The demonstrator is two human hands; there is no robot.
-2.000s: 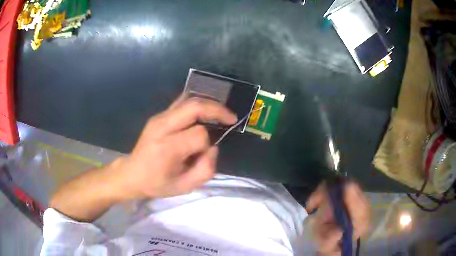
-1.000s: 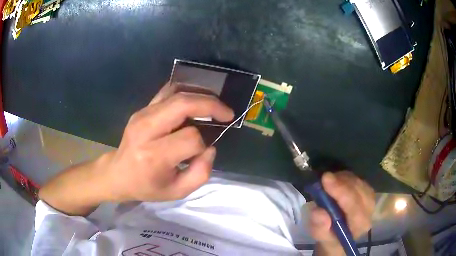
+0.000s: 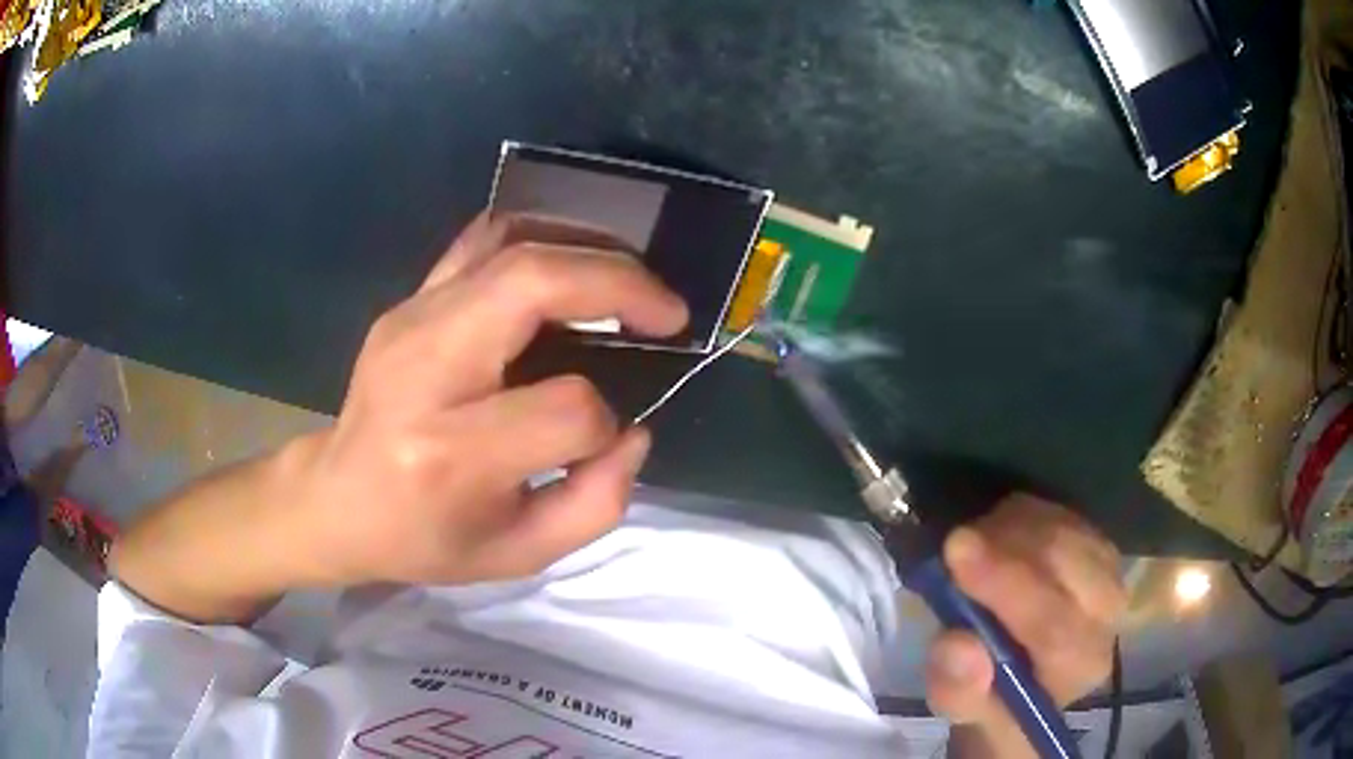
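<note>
My left hand holds an LCD module by its lower edge, with a thin strand of solder wire between the fingers. A green PCB lies at the module's right end, with an orange flex cable over its inner side. My right hand grips the blue handle of a soldering iron. The iron's tip and the wire's end meet at the lower part of the flex cable, with a wisp of smoke beside them. The exact contact point is blurred.
All of this is over a dark green mat. Loose boards with yellow flex lie at the top left. Another LCD module is at the top right. Tan cardboard and a round white thing with a red band are at the right.
The iron's tip came in from the right onto the board, then moved down along the flex cable. Smoke now shows. My left hand keeps its hold on the module and wire.
</note>
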